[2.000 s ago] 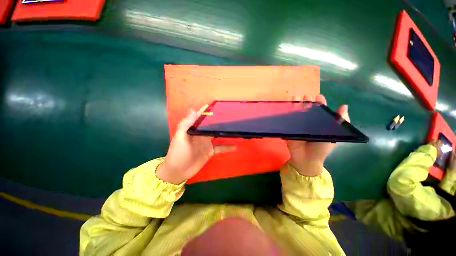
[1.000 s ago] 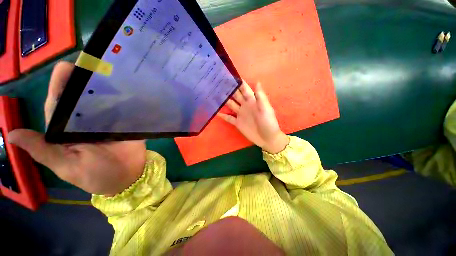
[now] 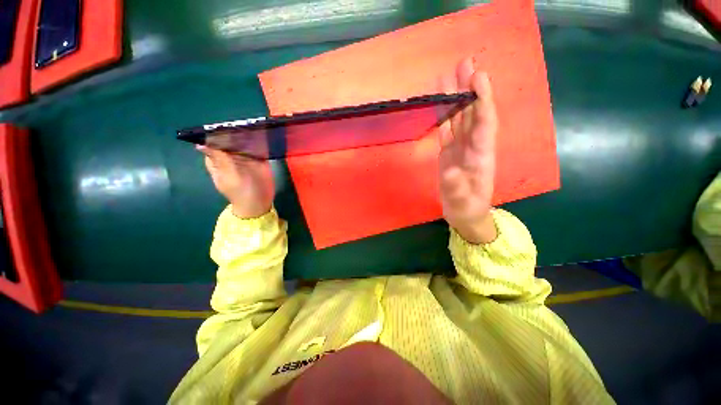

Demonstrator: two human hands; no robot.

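Observation:
A thin black tablet (image 3: 348, 133) is held up over the red-orange foam pad (image 3: 506, 150), seen nearly edge-on. Its glossy face below the rim shows a red tint and a dark part at the left. My left hand (image 3: 243, 180) holds its left end from below; some fingers are hidden behind the tablet. My right hand (image 3: 468, 150) is at its right end, palm against the short edge and fingers pointing up. The foam pad lies turned at an angle on the green bench (image 3: 395, 49).
At the left edge, red-orange pads (image 3: 91, 55) carry dark tablets (image 3: 57, 32). Another pad (image 3: 35, 229) stands lower left. Two small dark-and-tan pieces (image 3: 697, 92) lie at the right. A person's yellow sleeve (image 3: 707, 225) shows at the right edge. A grey floor with a yellow line lies below.
The tablet has moved right from the upper left and tilted, so its lit screen no longer shows. My left hand has come inward with it. My right hand has moved right and up.

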